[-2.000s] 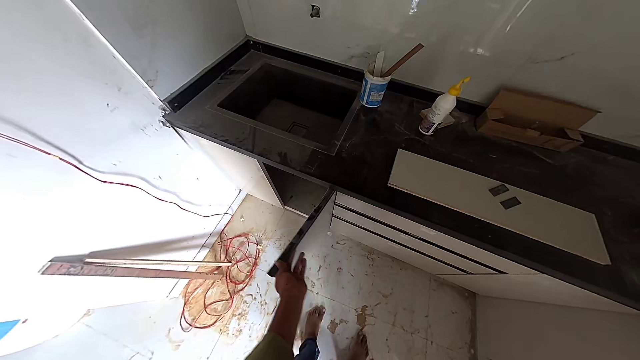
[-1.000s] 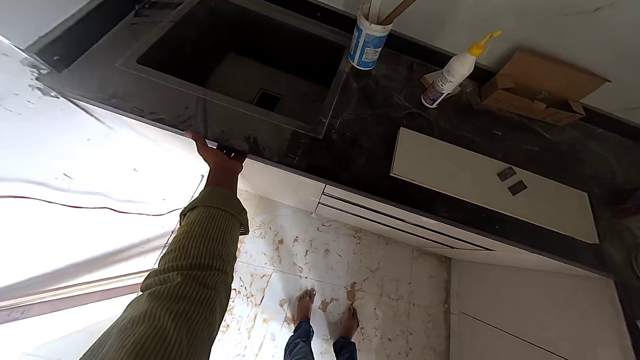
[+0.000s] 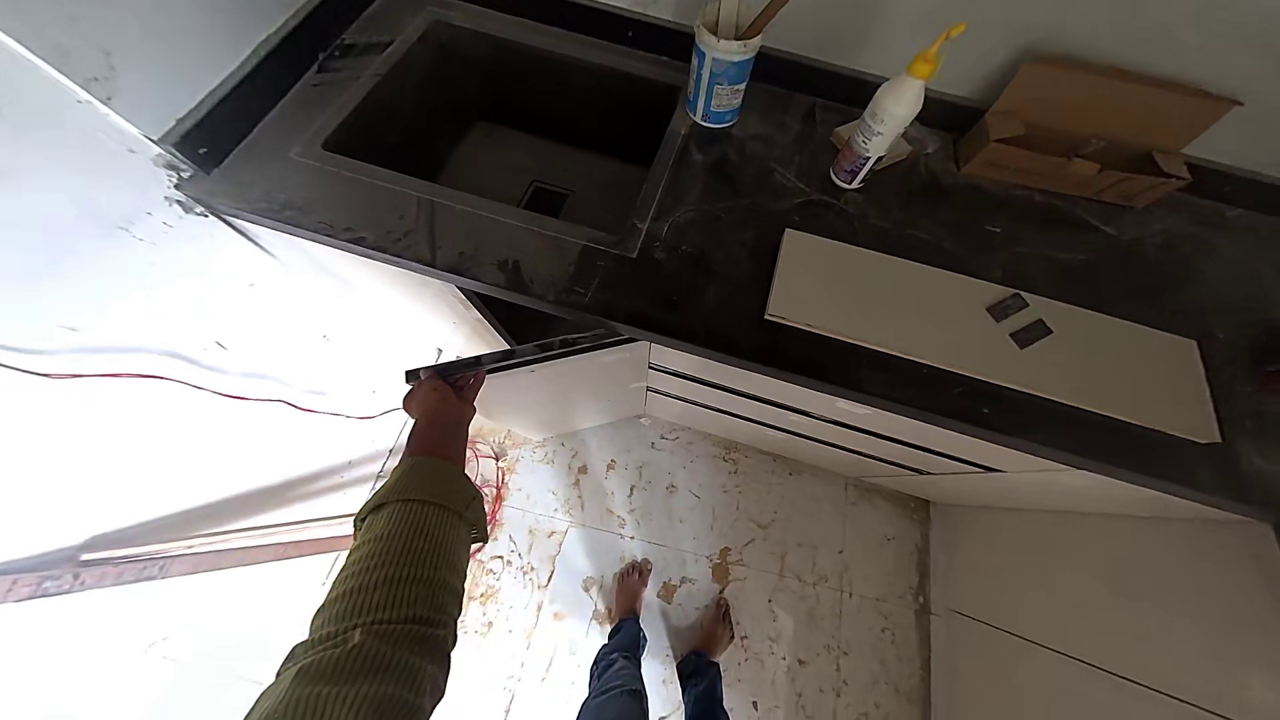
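Observation:
My left hand [image 3: 443, 395], in a ribbed olive sleeve, grips the outer top edge of a white cabinet door [image 3: 570, 390] with a dark top rail. The door stands partly swung out below the dark stone countertop [image 3: 690, 290], and a dark gap of the cabinet interior shows behind it. Above the door lies a dark sink [image 3: 560, 165] with a square drain. To the door's right are white drawer fronts [image 3: 780, 410] with dark grooves. My right hand is outside the view.
On the countertop are a blue-and-white tub [image 3: 720, 80] holding sticks, a white glue bottle [image 3: 880, 130] with a yellow nozzle, an open cardboard box [image 3: 1090, 135] and a pale panel [image 3: 985, 335] bearing two dark pieces. Red cable [image 3: 490, 480] lies on the stained floor near my bare feet.
One second ago the door was nearly flush under the countertop with my left hand at its top edge; now it stands swung outward, still in that hand. Two seconds ago it was also swung out.

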